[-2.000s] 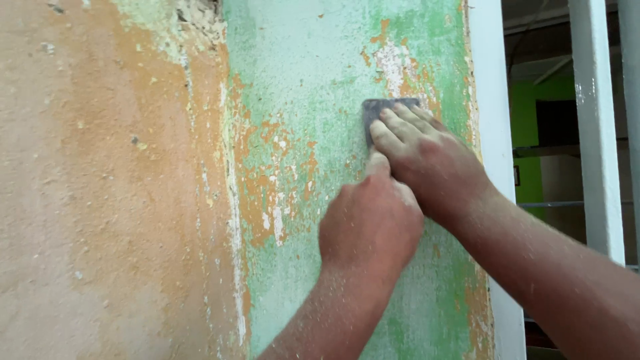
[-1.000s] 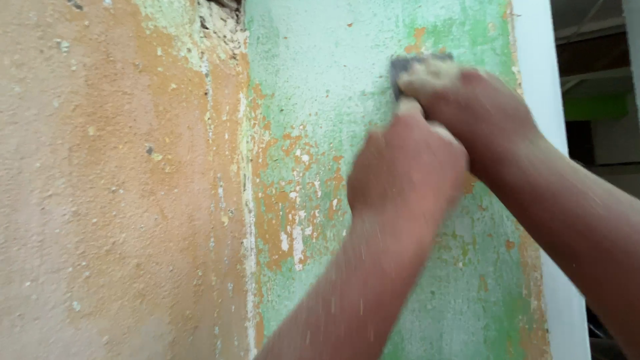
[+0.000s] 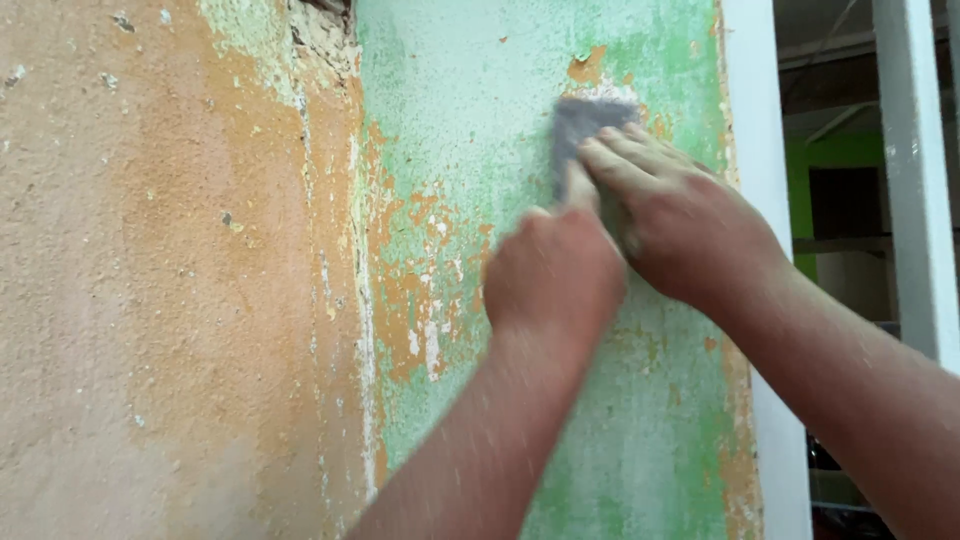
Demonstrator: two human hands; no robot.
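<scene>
A flat grey rectangular pad (image 3: 581, 127), perhaps a sanding block or scraper blade, lies against the green painted wall (image 3: 457, 82), just below a whitish bare patch. The fingers of my right hand (image 3: 679, 202) press flat on its right part. My left hand (image 3: 559, 262) is curled below and left of it, a finger extended onto the pad's lower part; its other fingers are folded and what they close on is hidden. Both hands are slightly blurred. Flaked orange and white patches (image 3: 431, 300) show on the wall left of my hands.
A rough orange plaster wall (image 3: 172, 262) meets the green one at a corner, with a broken hole (image 3: 322, 34) at its top. To the right stand a white frame (image 3: 757, 112) and a pale upright post (image 3: 911, 150), with a darker room behind.
Both hands stay together at the pad while moving over the upper part of the green wall. More of the pad's face shows now than one second ago. The view has shifted somewhat.
</scene>
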